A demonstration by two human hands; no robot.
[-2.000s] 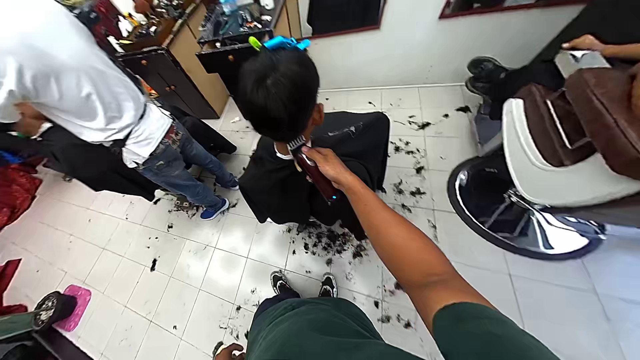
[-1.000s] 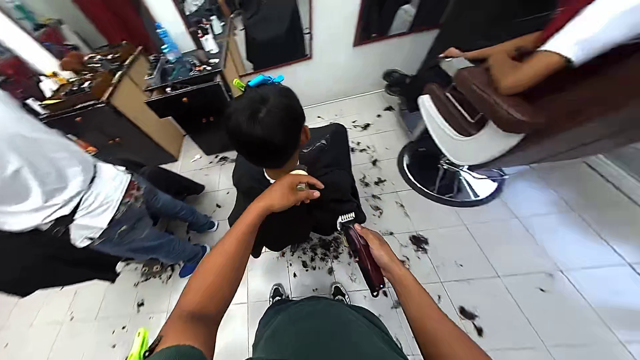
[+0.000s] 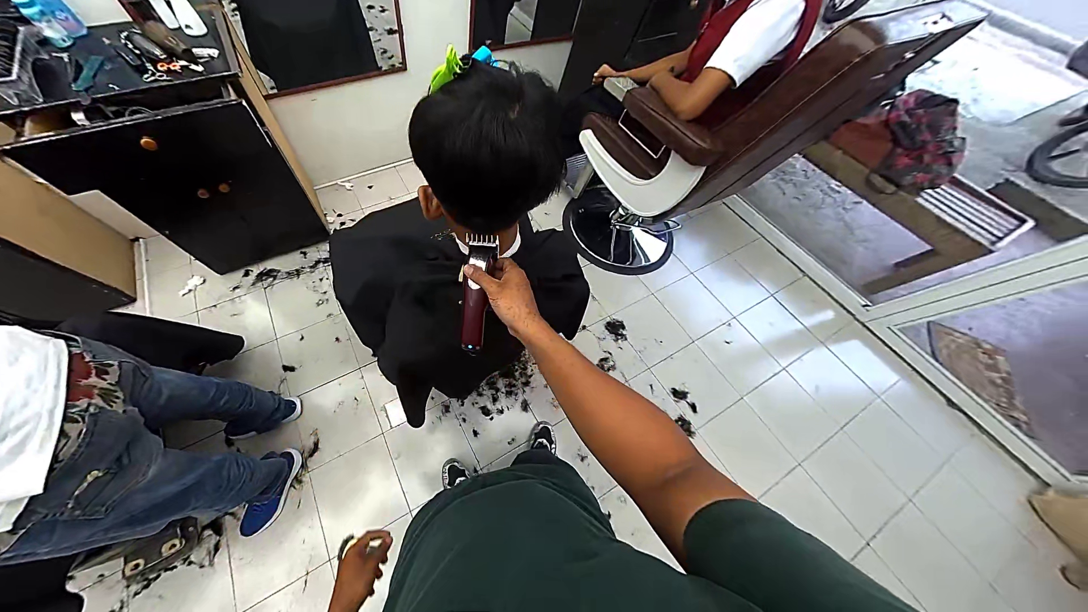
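Note:
My right hand (image 3: 508,293) grips a dark red hair clipper (image 3: 474,314), upright with its toothed comb end at the nape of a seated person. This person's black hair (image 3: 489,140) carries green and blue hair clips (image 3: 448,70) at the front. A white neck band (image 3: 512,243) shows above the black cape (image 3: 399,289). Low in the view, my left hand (image 3: 364,563) hangs beside my green shirt, away from the head, its fingers bent. A small pale thing shows at its fingers, too small to name; whether it is gripped is unclear.
At left stands a black cabinet (image 3: 170,183) with tools on top. A co-worker in jeans (image 3: 161,450) is at lower left. Another person sits in a brown barber chair (image 3: 765,102) at right, its round base (image 3: 619,234) on the tiles. Cut hair (image 3: 501,391) lies around the cape.
One second ago the clipper was right of the caped person and my left hand was at the nape. Now the clipper is at the nape and my left hand is low. The view has shifted.

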